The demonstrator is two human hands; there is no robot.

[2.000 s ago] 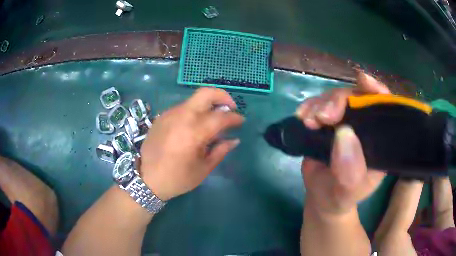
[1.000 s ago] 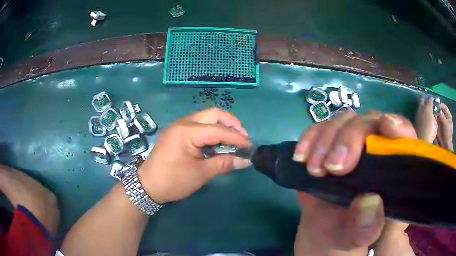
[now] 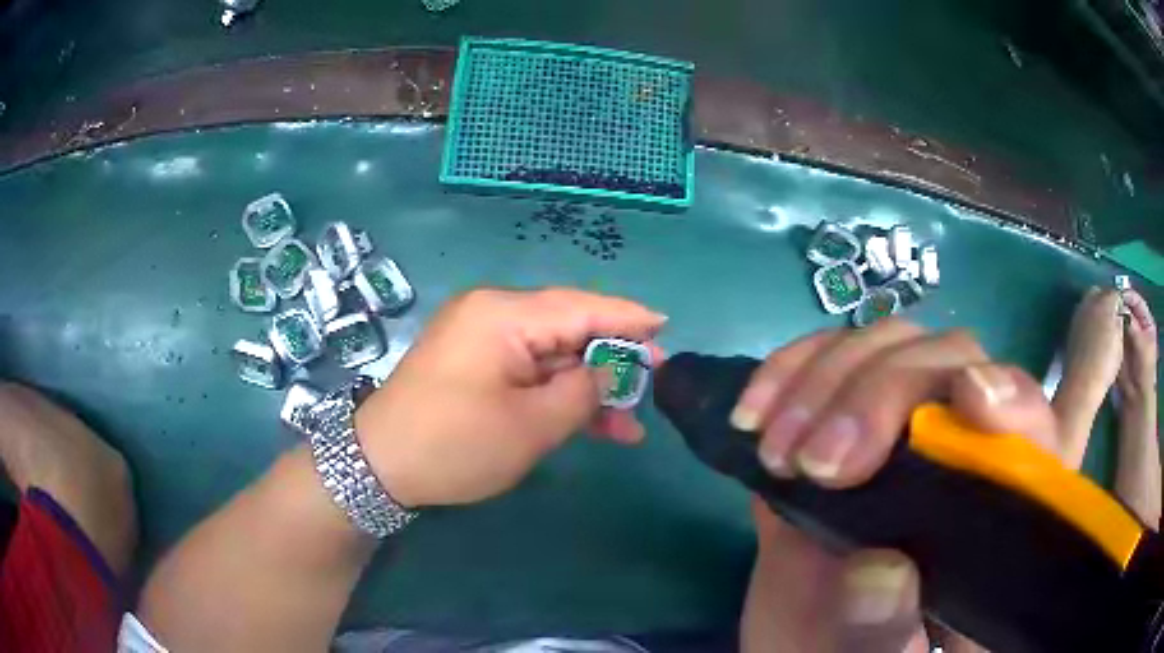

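My left hand (image 3: 492,389), with a metal watch on the wrist, holds a small white-silver housing (image 3: 618,373) between thumb and fingers. Its green circuit board faces up toward me. My right hand (image 3: 849,427) grips the black electric screwdriver (image 3: 983,529) with its orange-yellow strip. The screwdriver's black nose points left at the right edge of the housing. Whether the bit touches the housing cannot be told. Tiny black screws (image 3: 571,227) lie loose on the mat beyond my left hand.
A green perforated tray (image 3: 574,121) lies across the brown strip (image 3: 306,96), dark screws along its near edge. A pile of units (image 3: 296,334) is at left, another (image 3: 839,286) at right. A neighbour's hands (image 3: 1108,338) are at far right, another person's arm (image 3: 64,466) at left.
Since one second ago, the housing has turned from edge-on to show its green face. The screwdriver's rear has dropped lower. Earlier, the screwdriver stood farther from my left hand.
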